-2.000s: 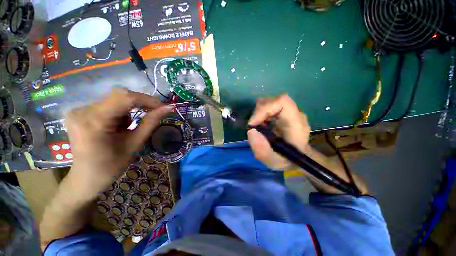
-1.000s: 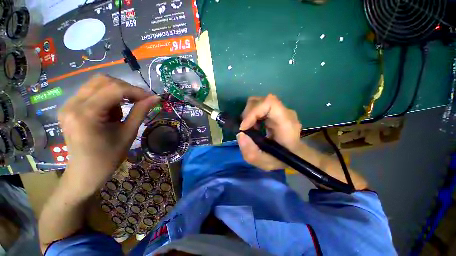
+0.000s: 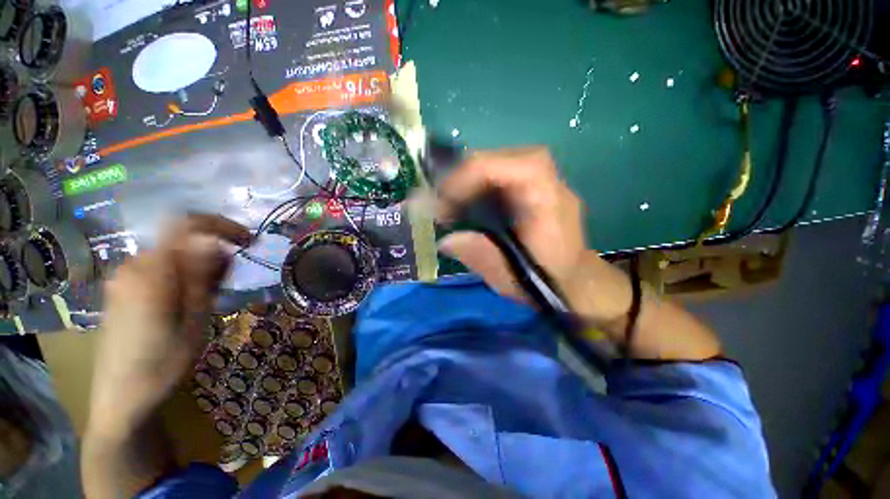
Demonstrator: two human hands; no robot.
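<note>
The green ring circuit board (image 3: 368, 156) lies on the printed packaging sheet (image 3: 185, 146). Thin black, white and red wires run from its lower edge towards the round cylindrical unit (image 3: 329, 273), dark face up, just below it. My right hand (image 3: 517, 224) is closed around the black soldering iron (image 3: 532, 276); its tip is blurred right of the ring. My left hand (image 3: 166, 302) is blurred, left of the unit, with fingertips near the loose wire ends; whether it holds a wire cannot be told. A black lead with connector (image 3: 265, 114) lies left of the ring.
Rows of cylindrical units (image 3: 39, 122) stand at the left edge. A carton of units (image 3: 268, 375) is below the bench edge. A black fume fan (image 3: 790, 44) with cables is at the top right. White specks lie on the green bench surface (image 3: 527, 107).
My left hand has moved left and down, away from the ring's wires. My right hand has lifted the iron's tip off the ring's lower edge and swung it upward to the right.
</note>
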